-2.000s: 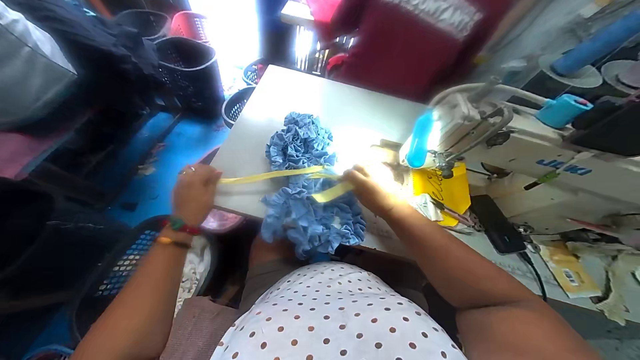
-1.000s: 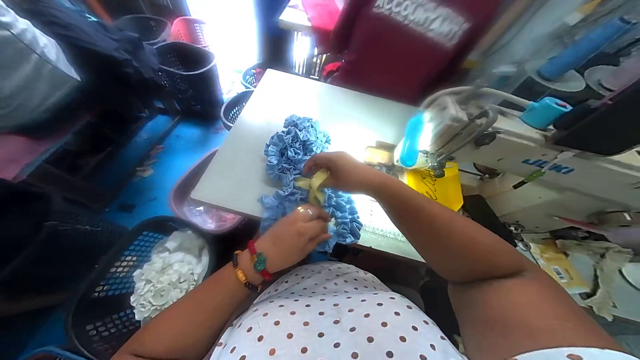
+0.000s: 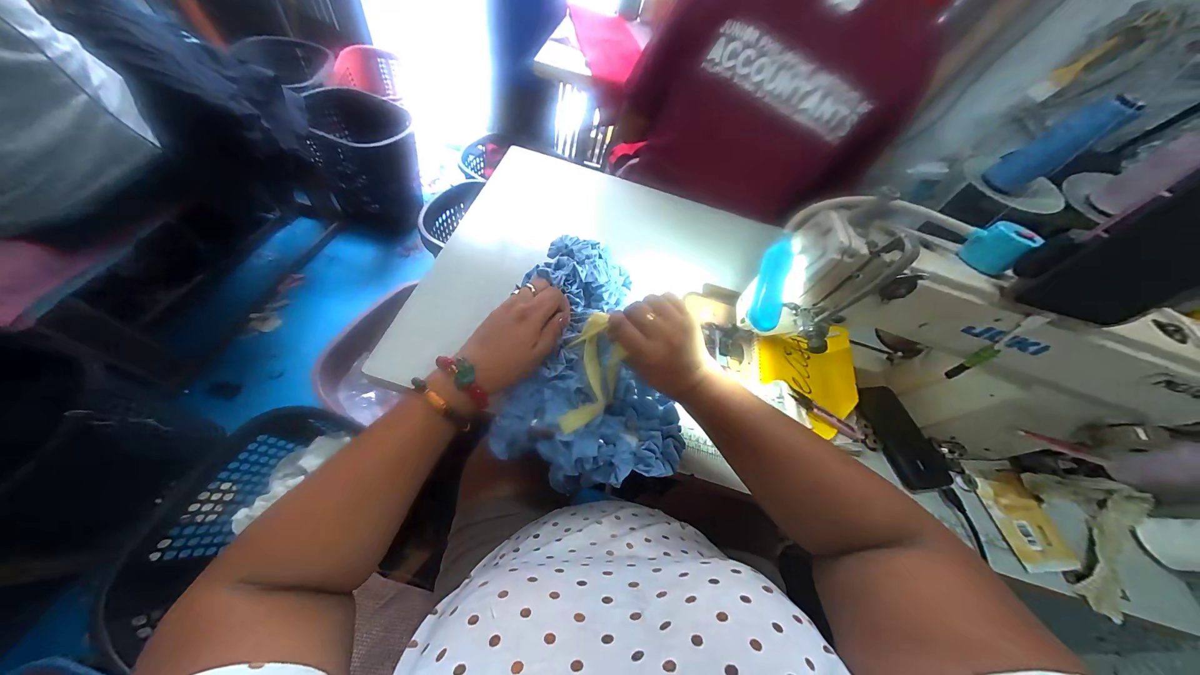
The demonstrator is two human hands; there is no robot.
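Observation:
Gathered blue fabric pieces (image 3: 600, 441) lie in a ruffled bundle at the near edge of the white table, with a yellow fabric strip (image 3: 592, 380) around the middle, its ends hanging toward my body. My left hand (image 3: 525, 328) rests on the upper left of the ruffles, fingers curled on the blue fabric. To the right of it, my right hand (image 3: 661, 342) grips the yellow strip near its tied or crossed part. The underside of the bundle is hidden.
A Juki sewing machine (image 3: 994, 328) stands at the right of the white table (image 3: 525, 206), with a black phone (image 3: 905, 439) and a yellow pouch or paper (image 3: 816, 370) by it. A black plastic basket (image 3: 187, 525) holding white fabric and a pink basin (image 3: 352, 356) stand at the left. A person in maroon (image 3: 778, 94) is across the table.
The yellow strip, stretched between my hands two seconds ago, now lies around the blue ruffles with hanging ends. My left hand has moved up onto the blue fabric since one second ago.

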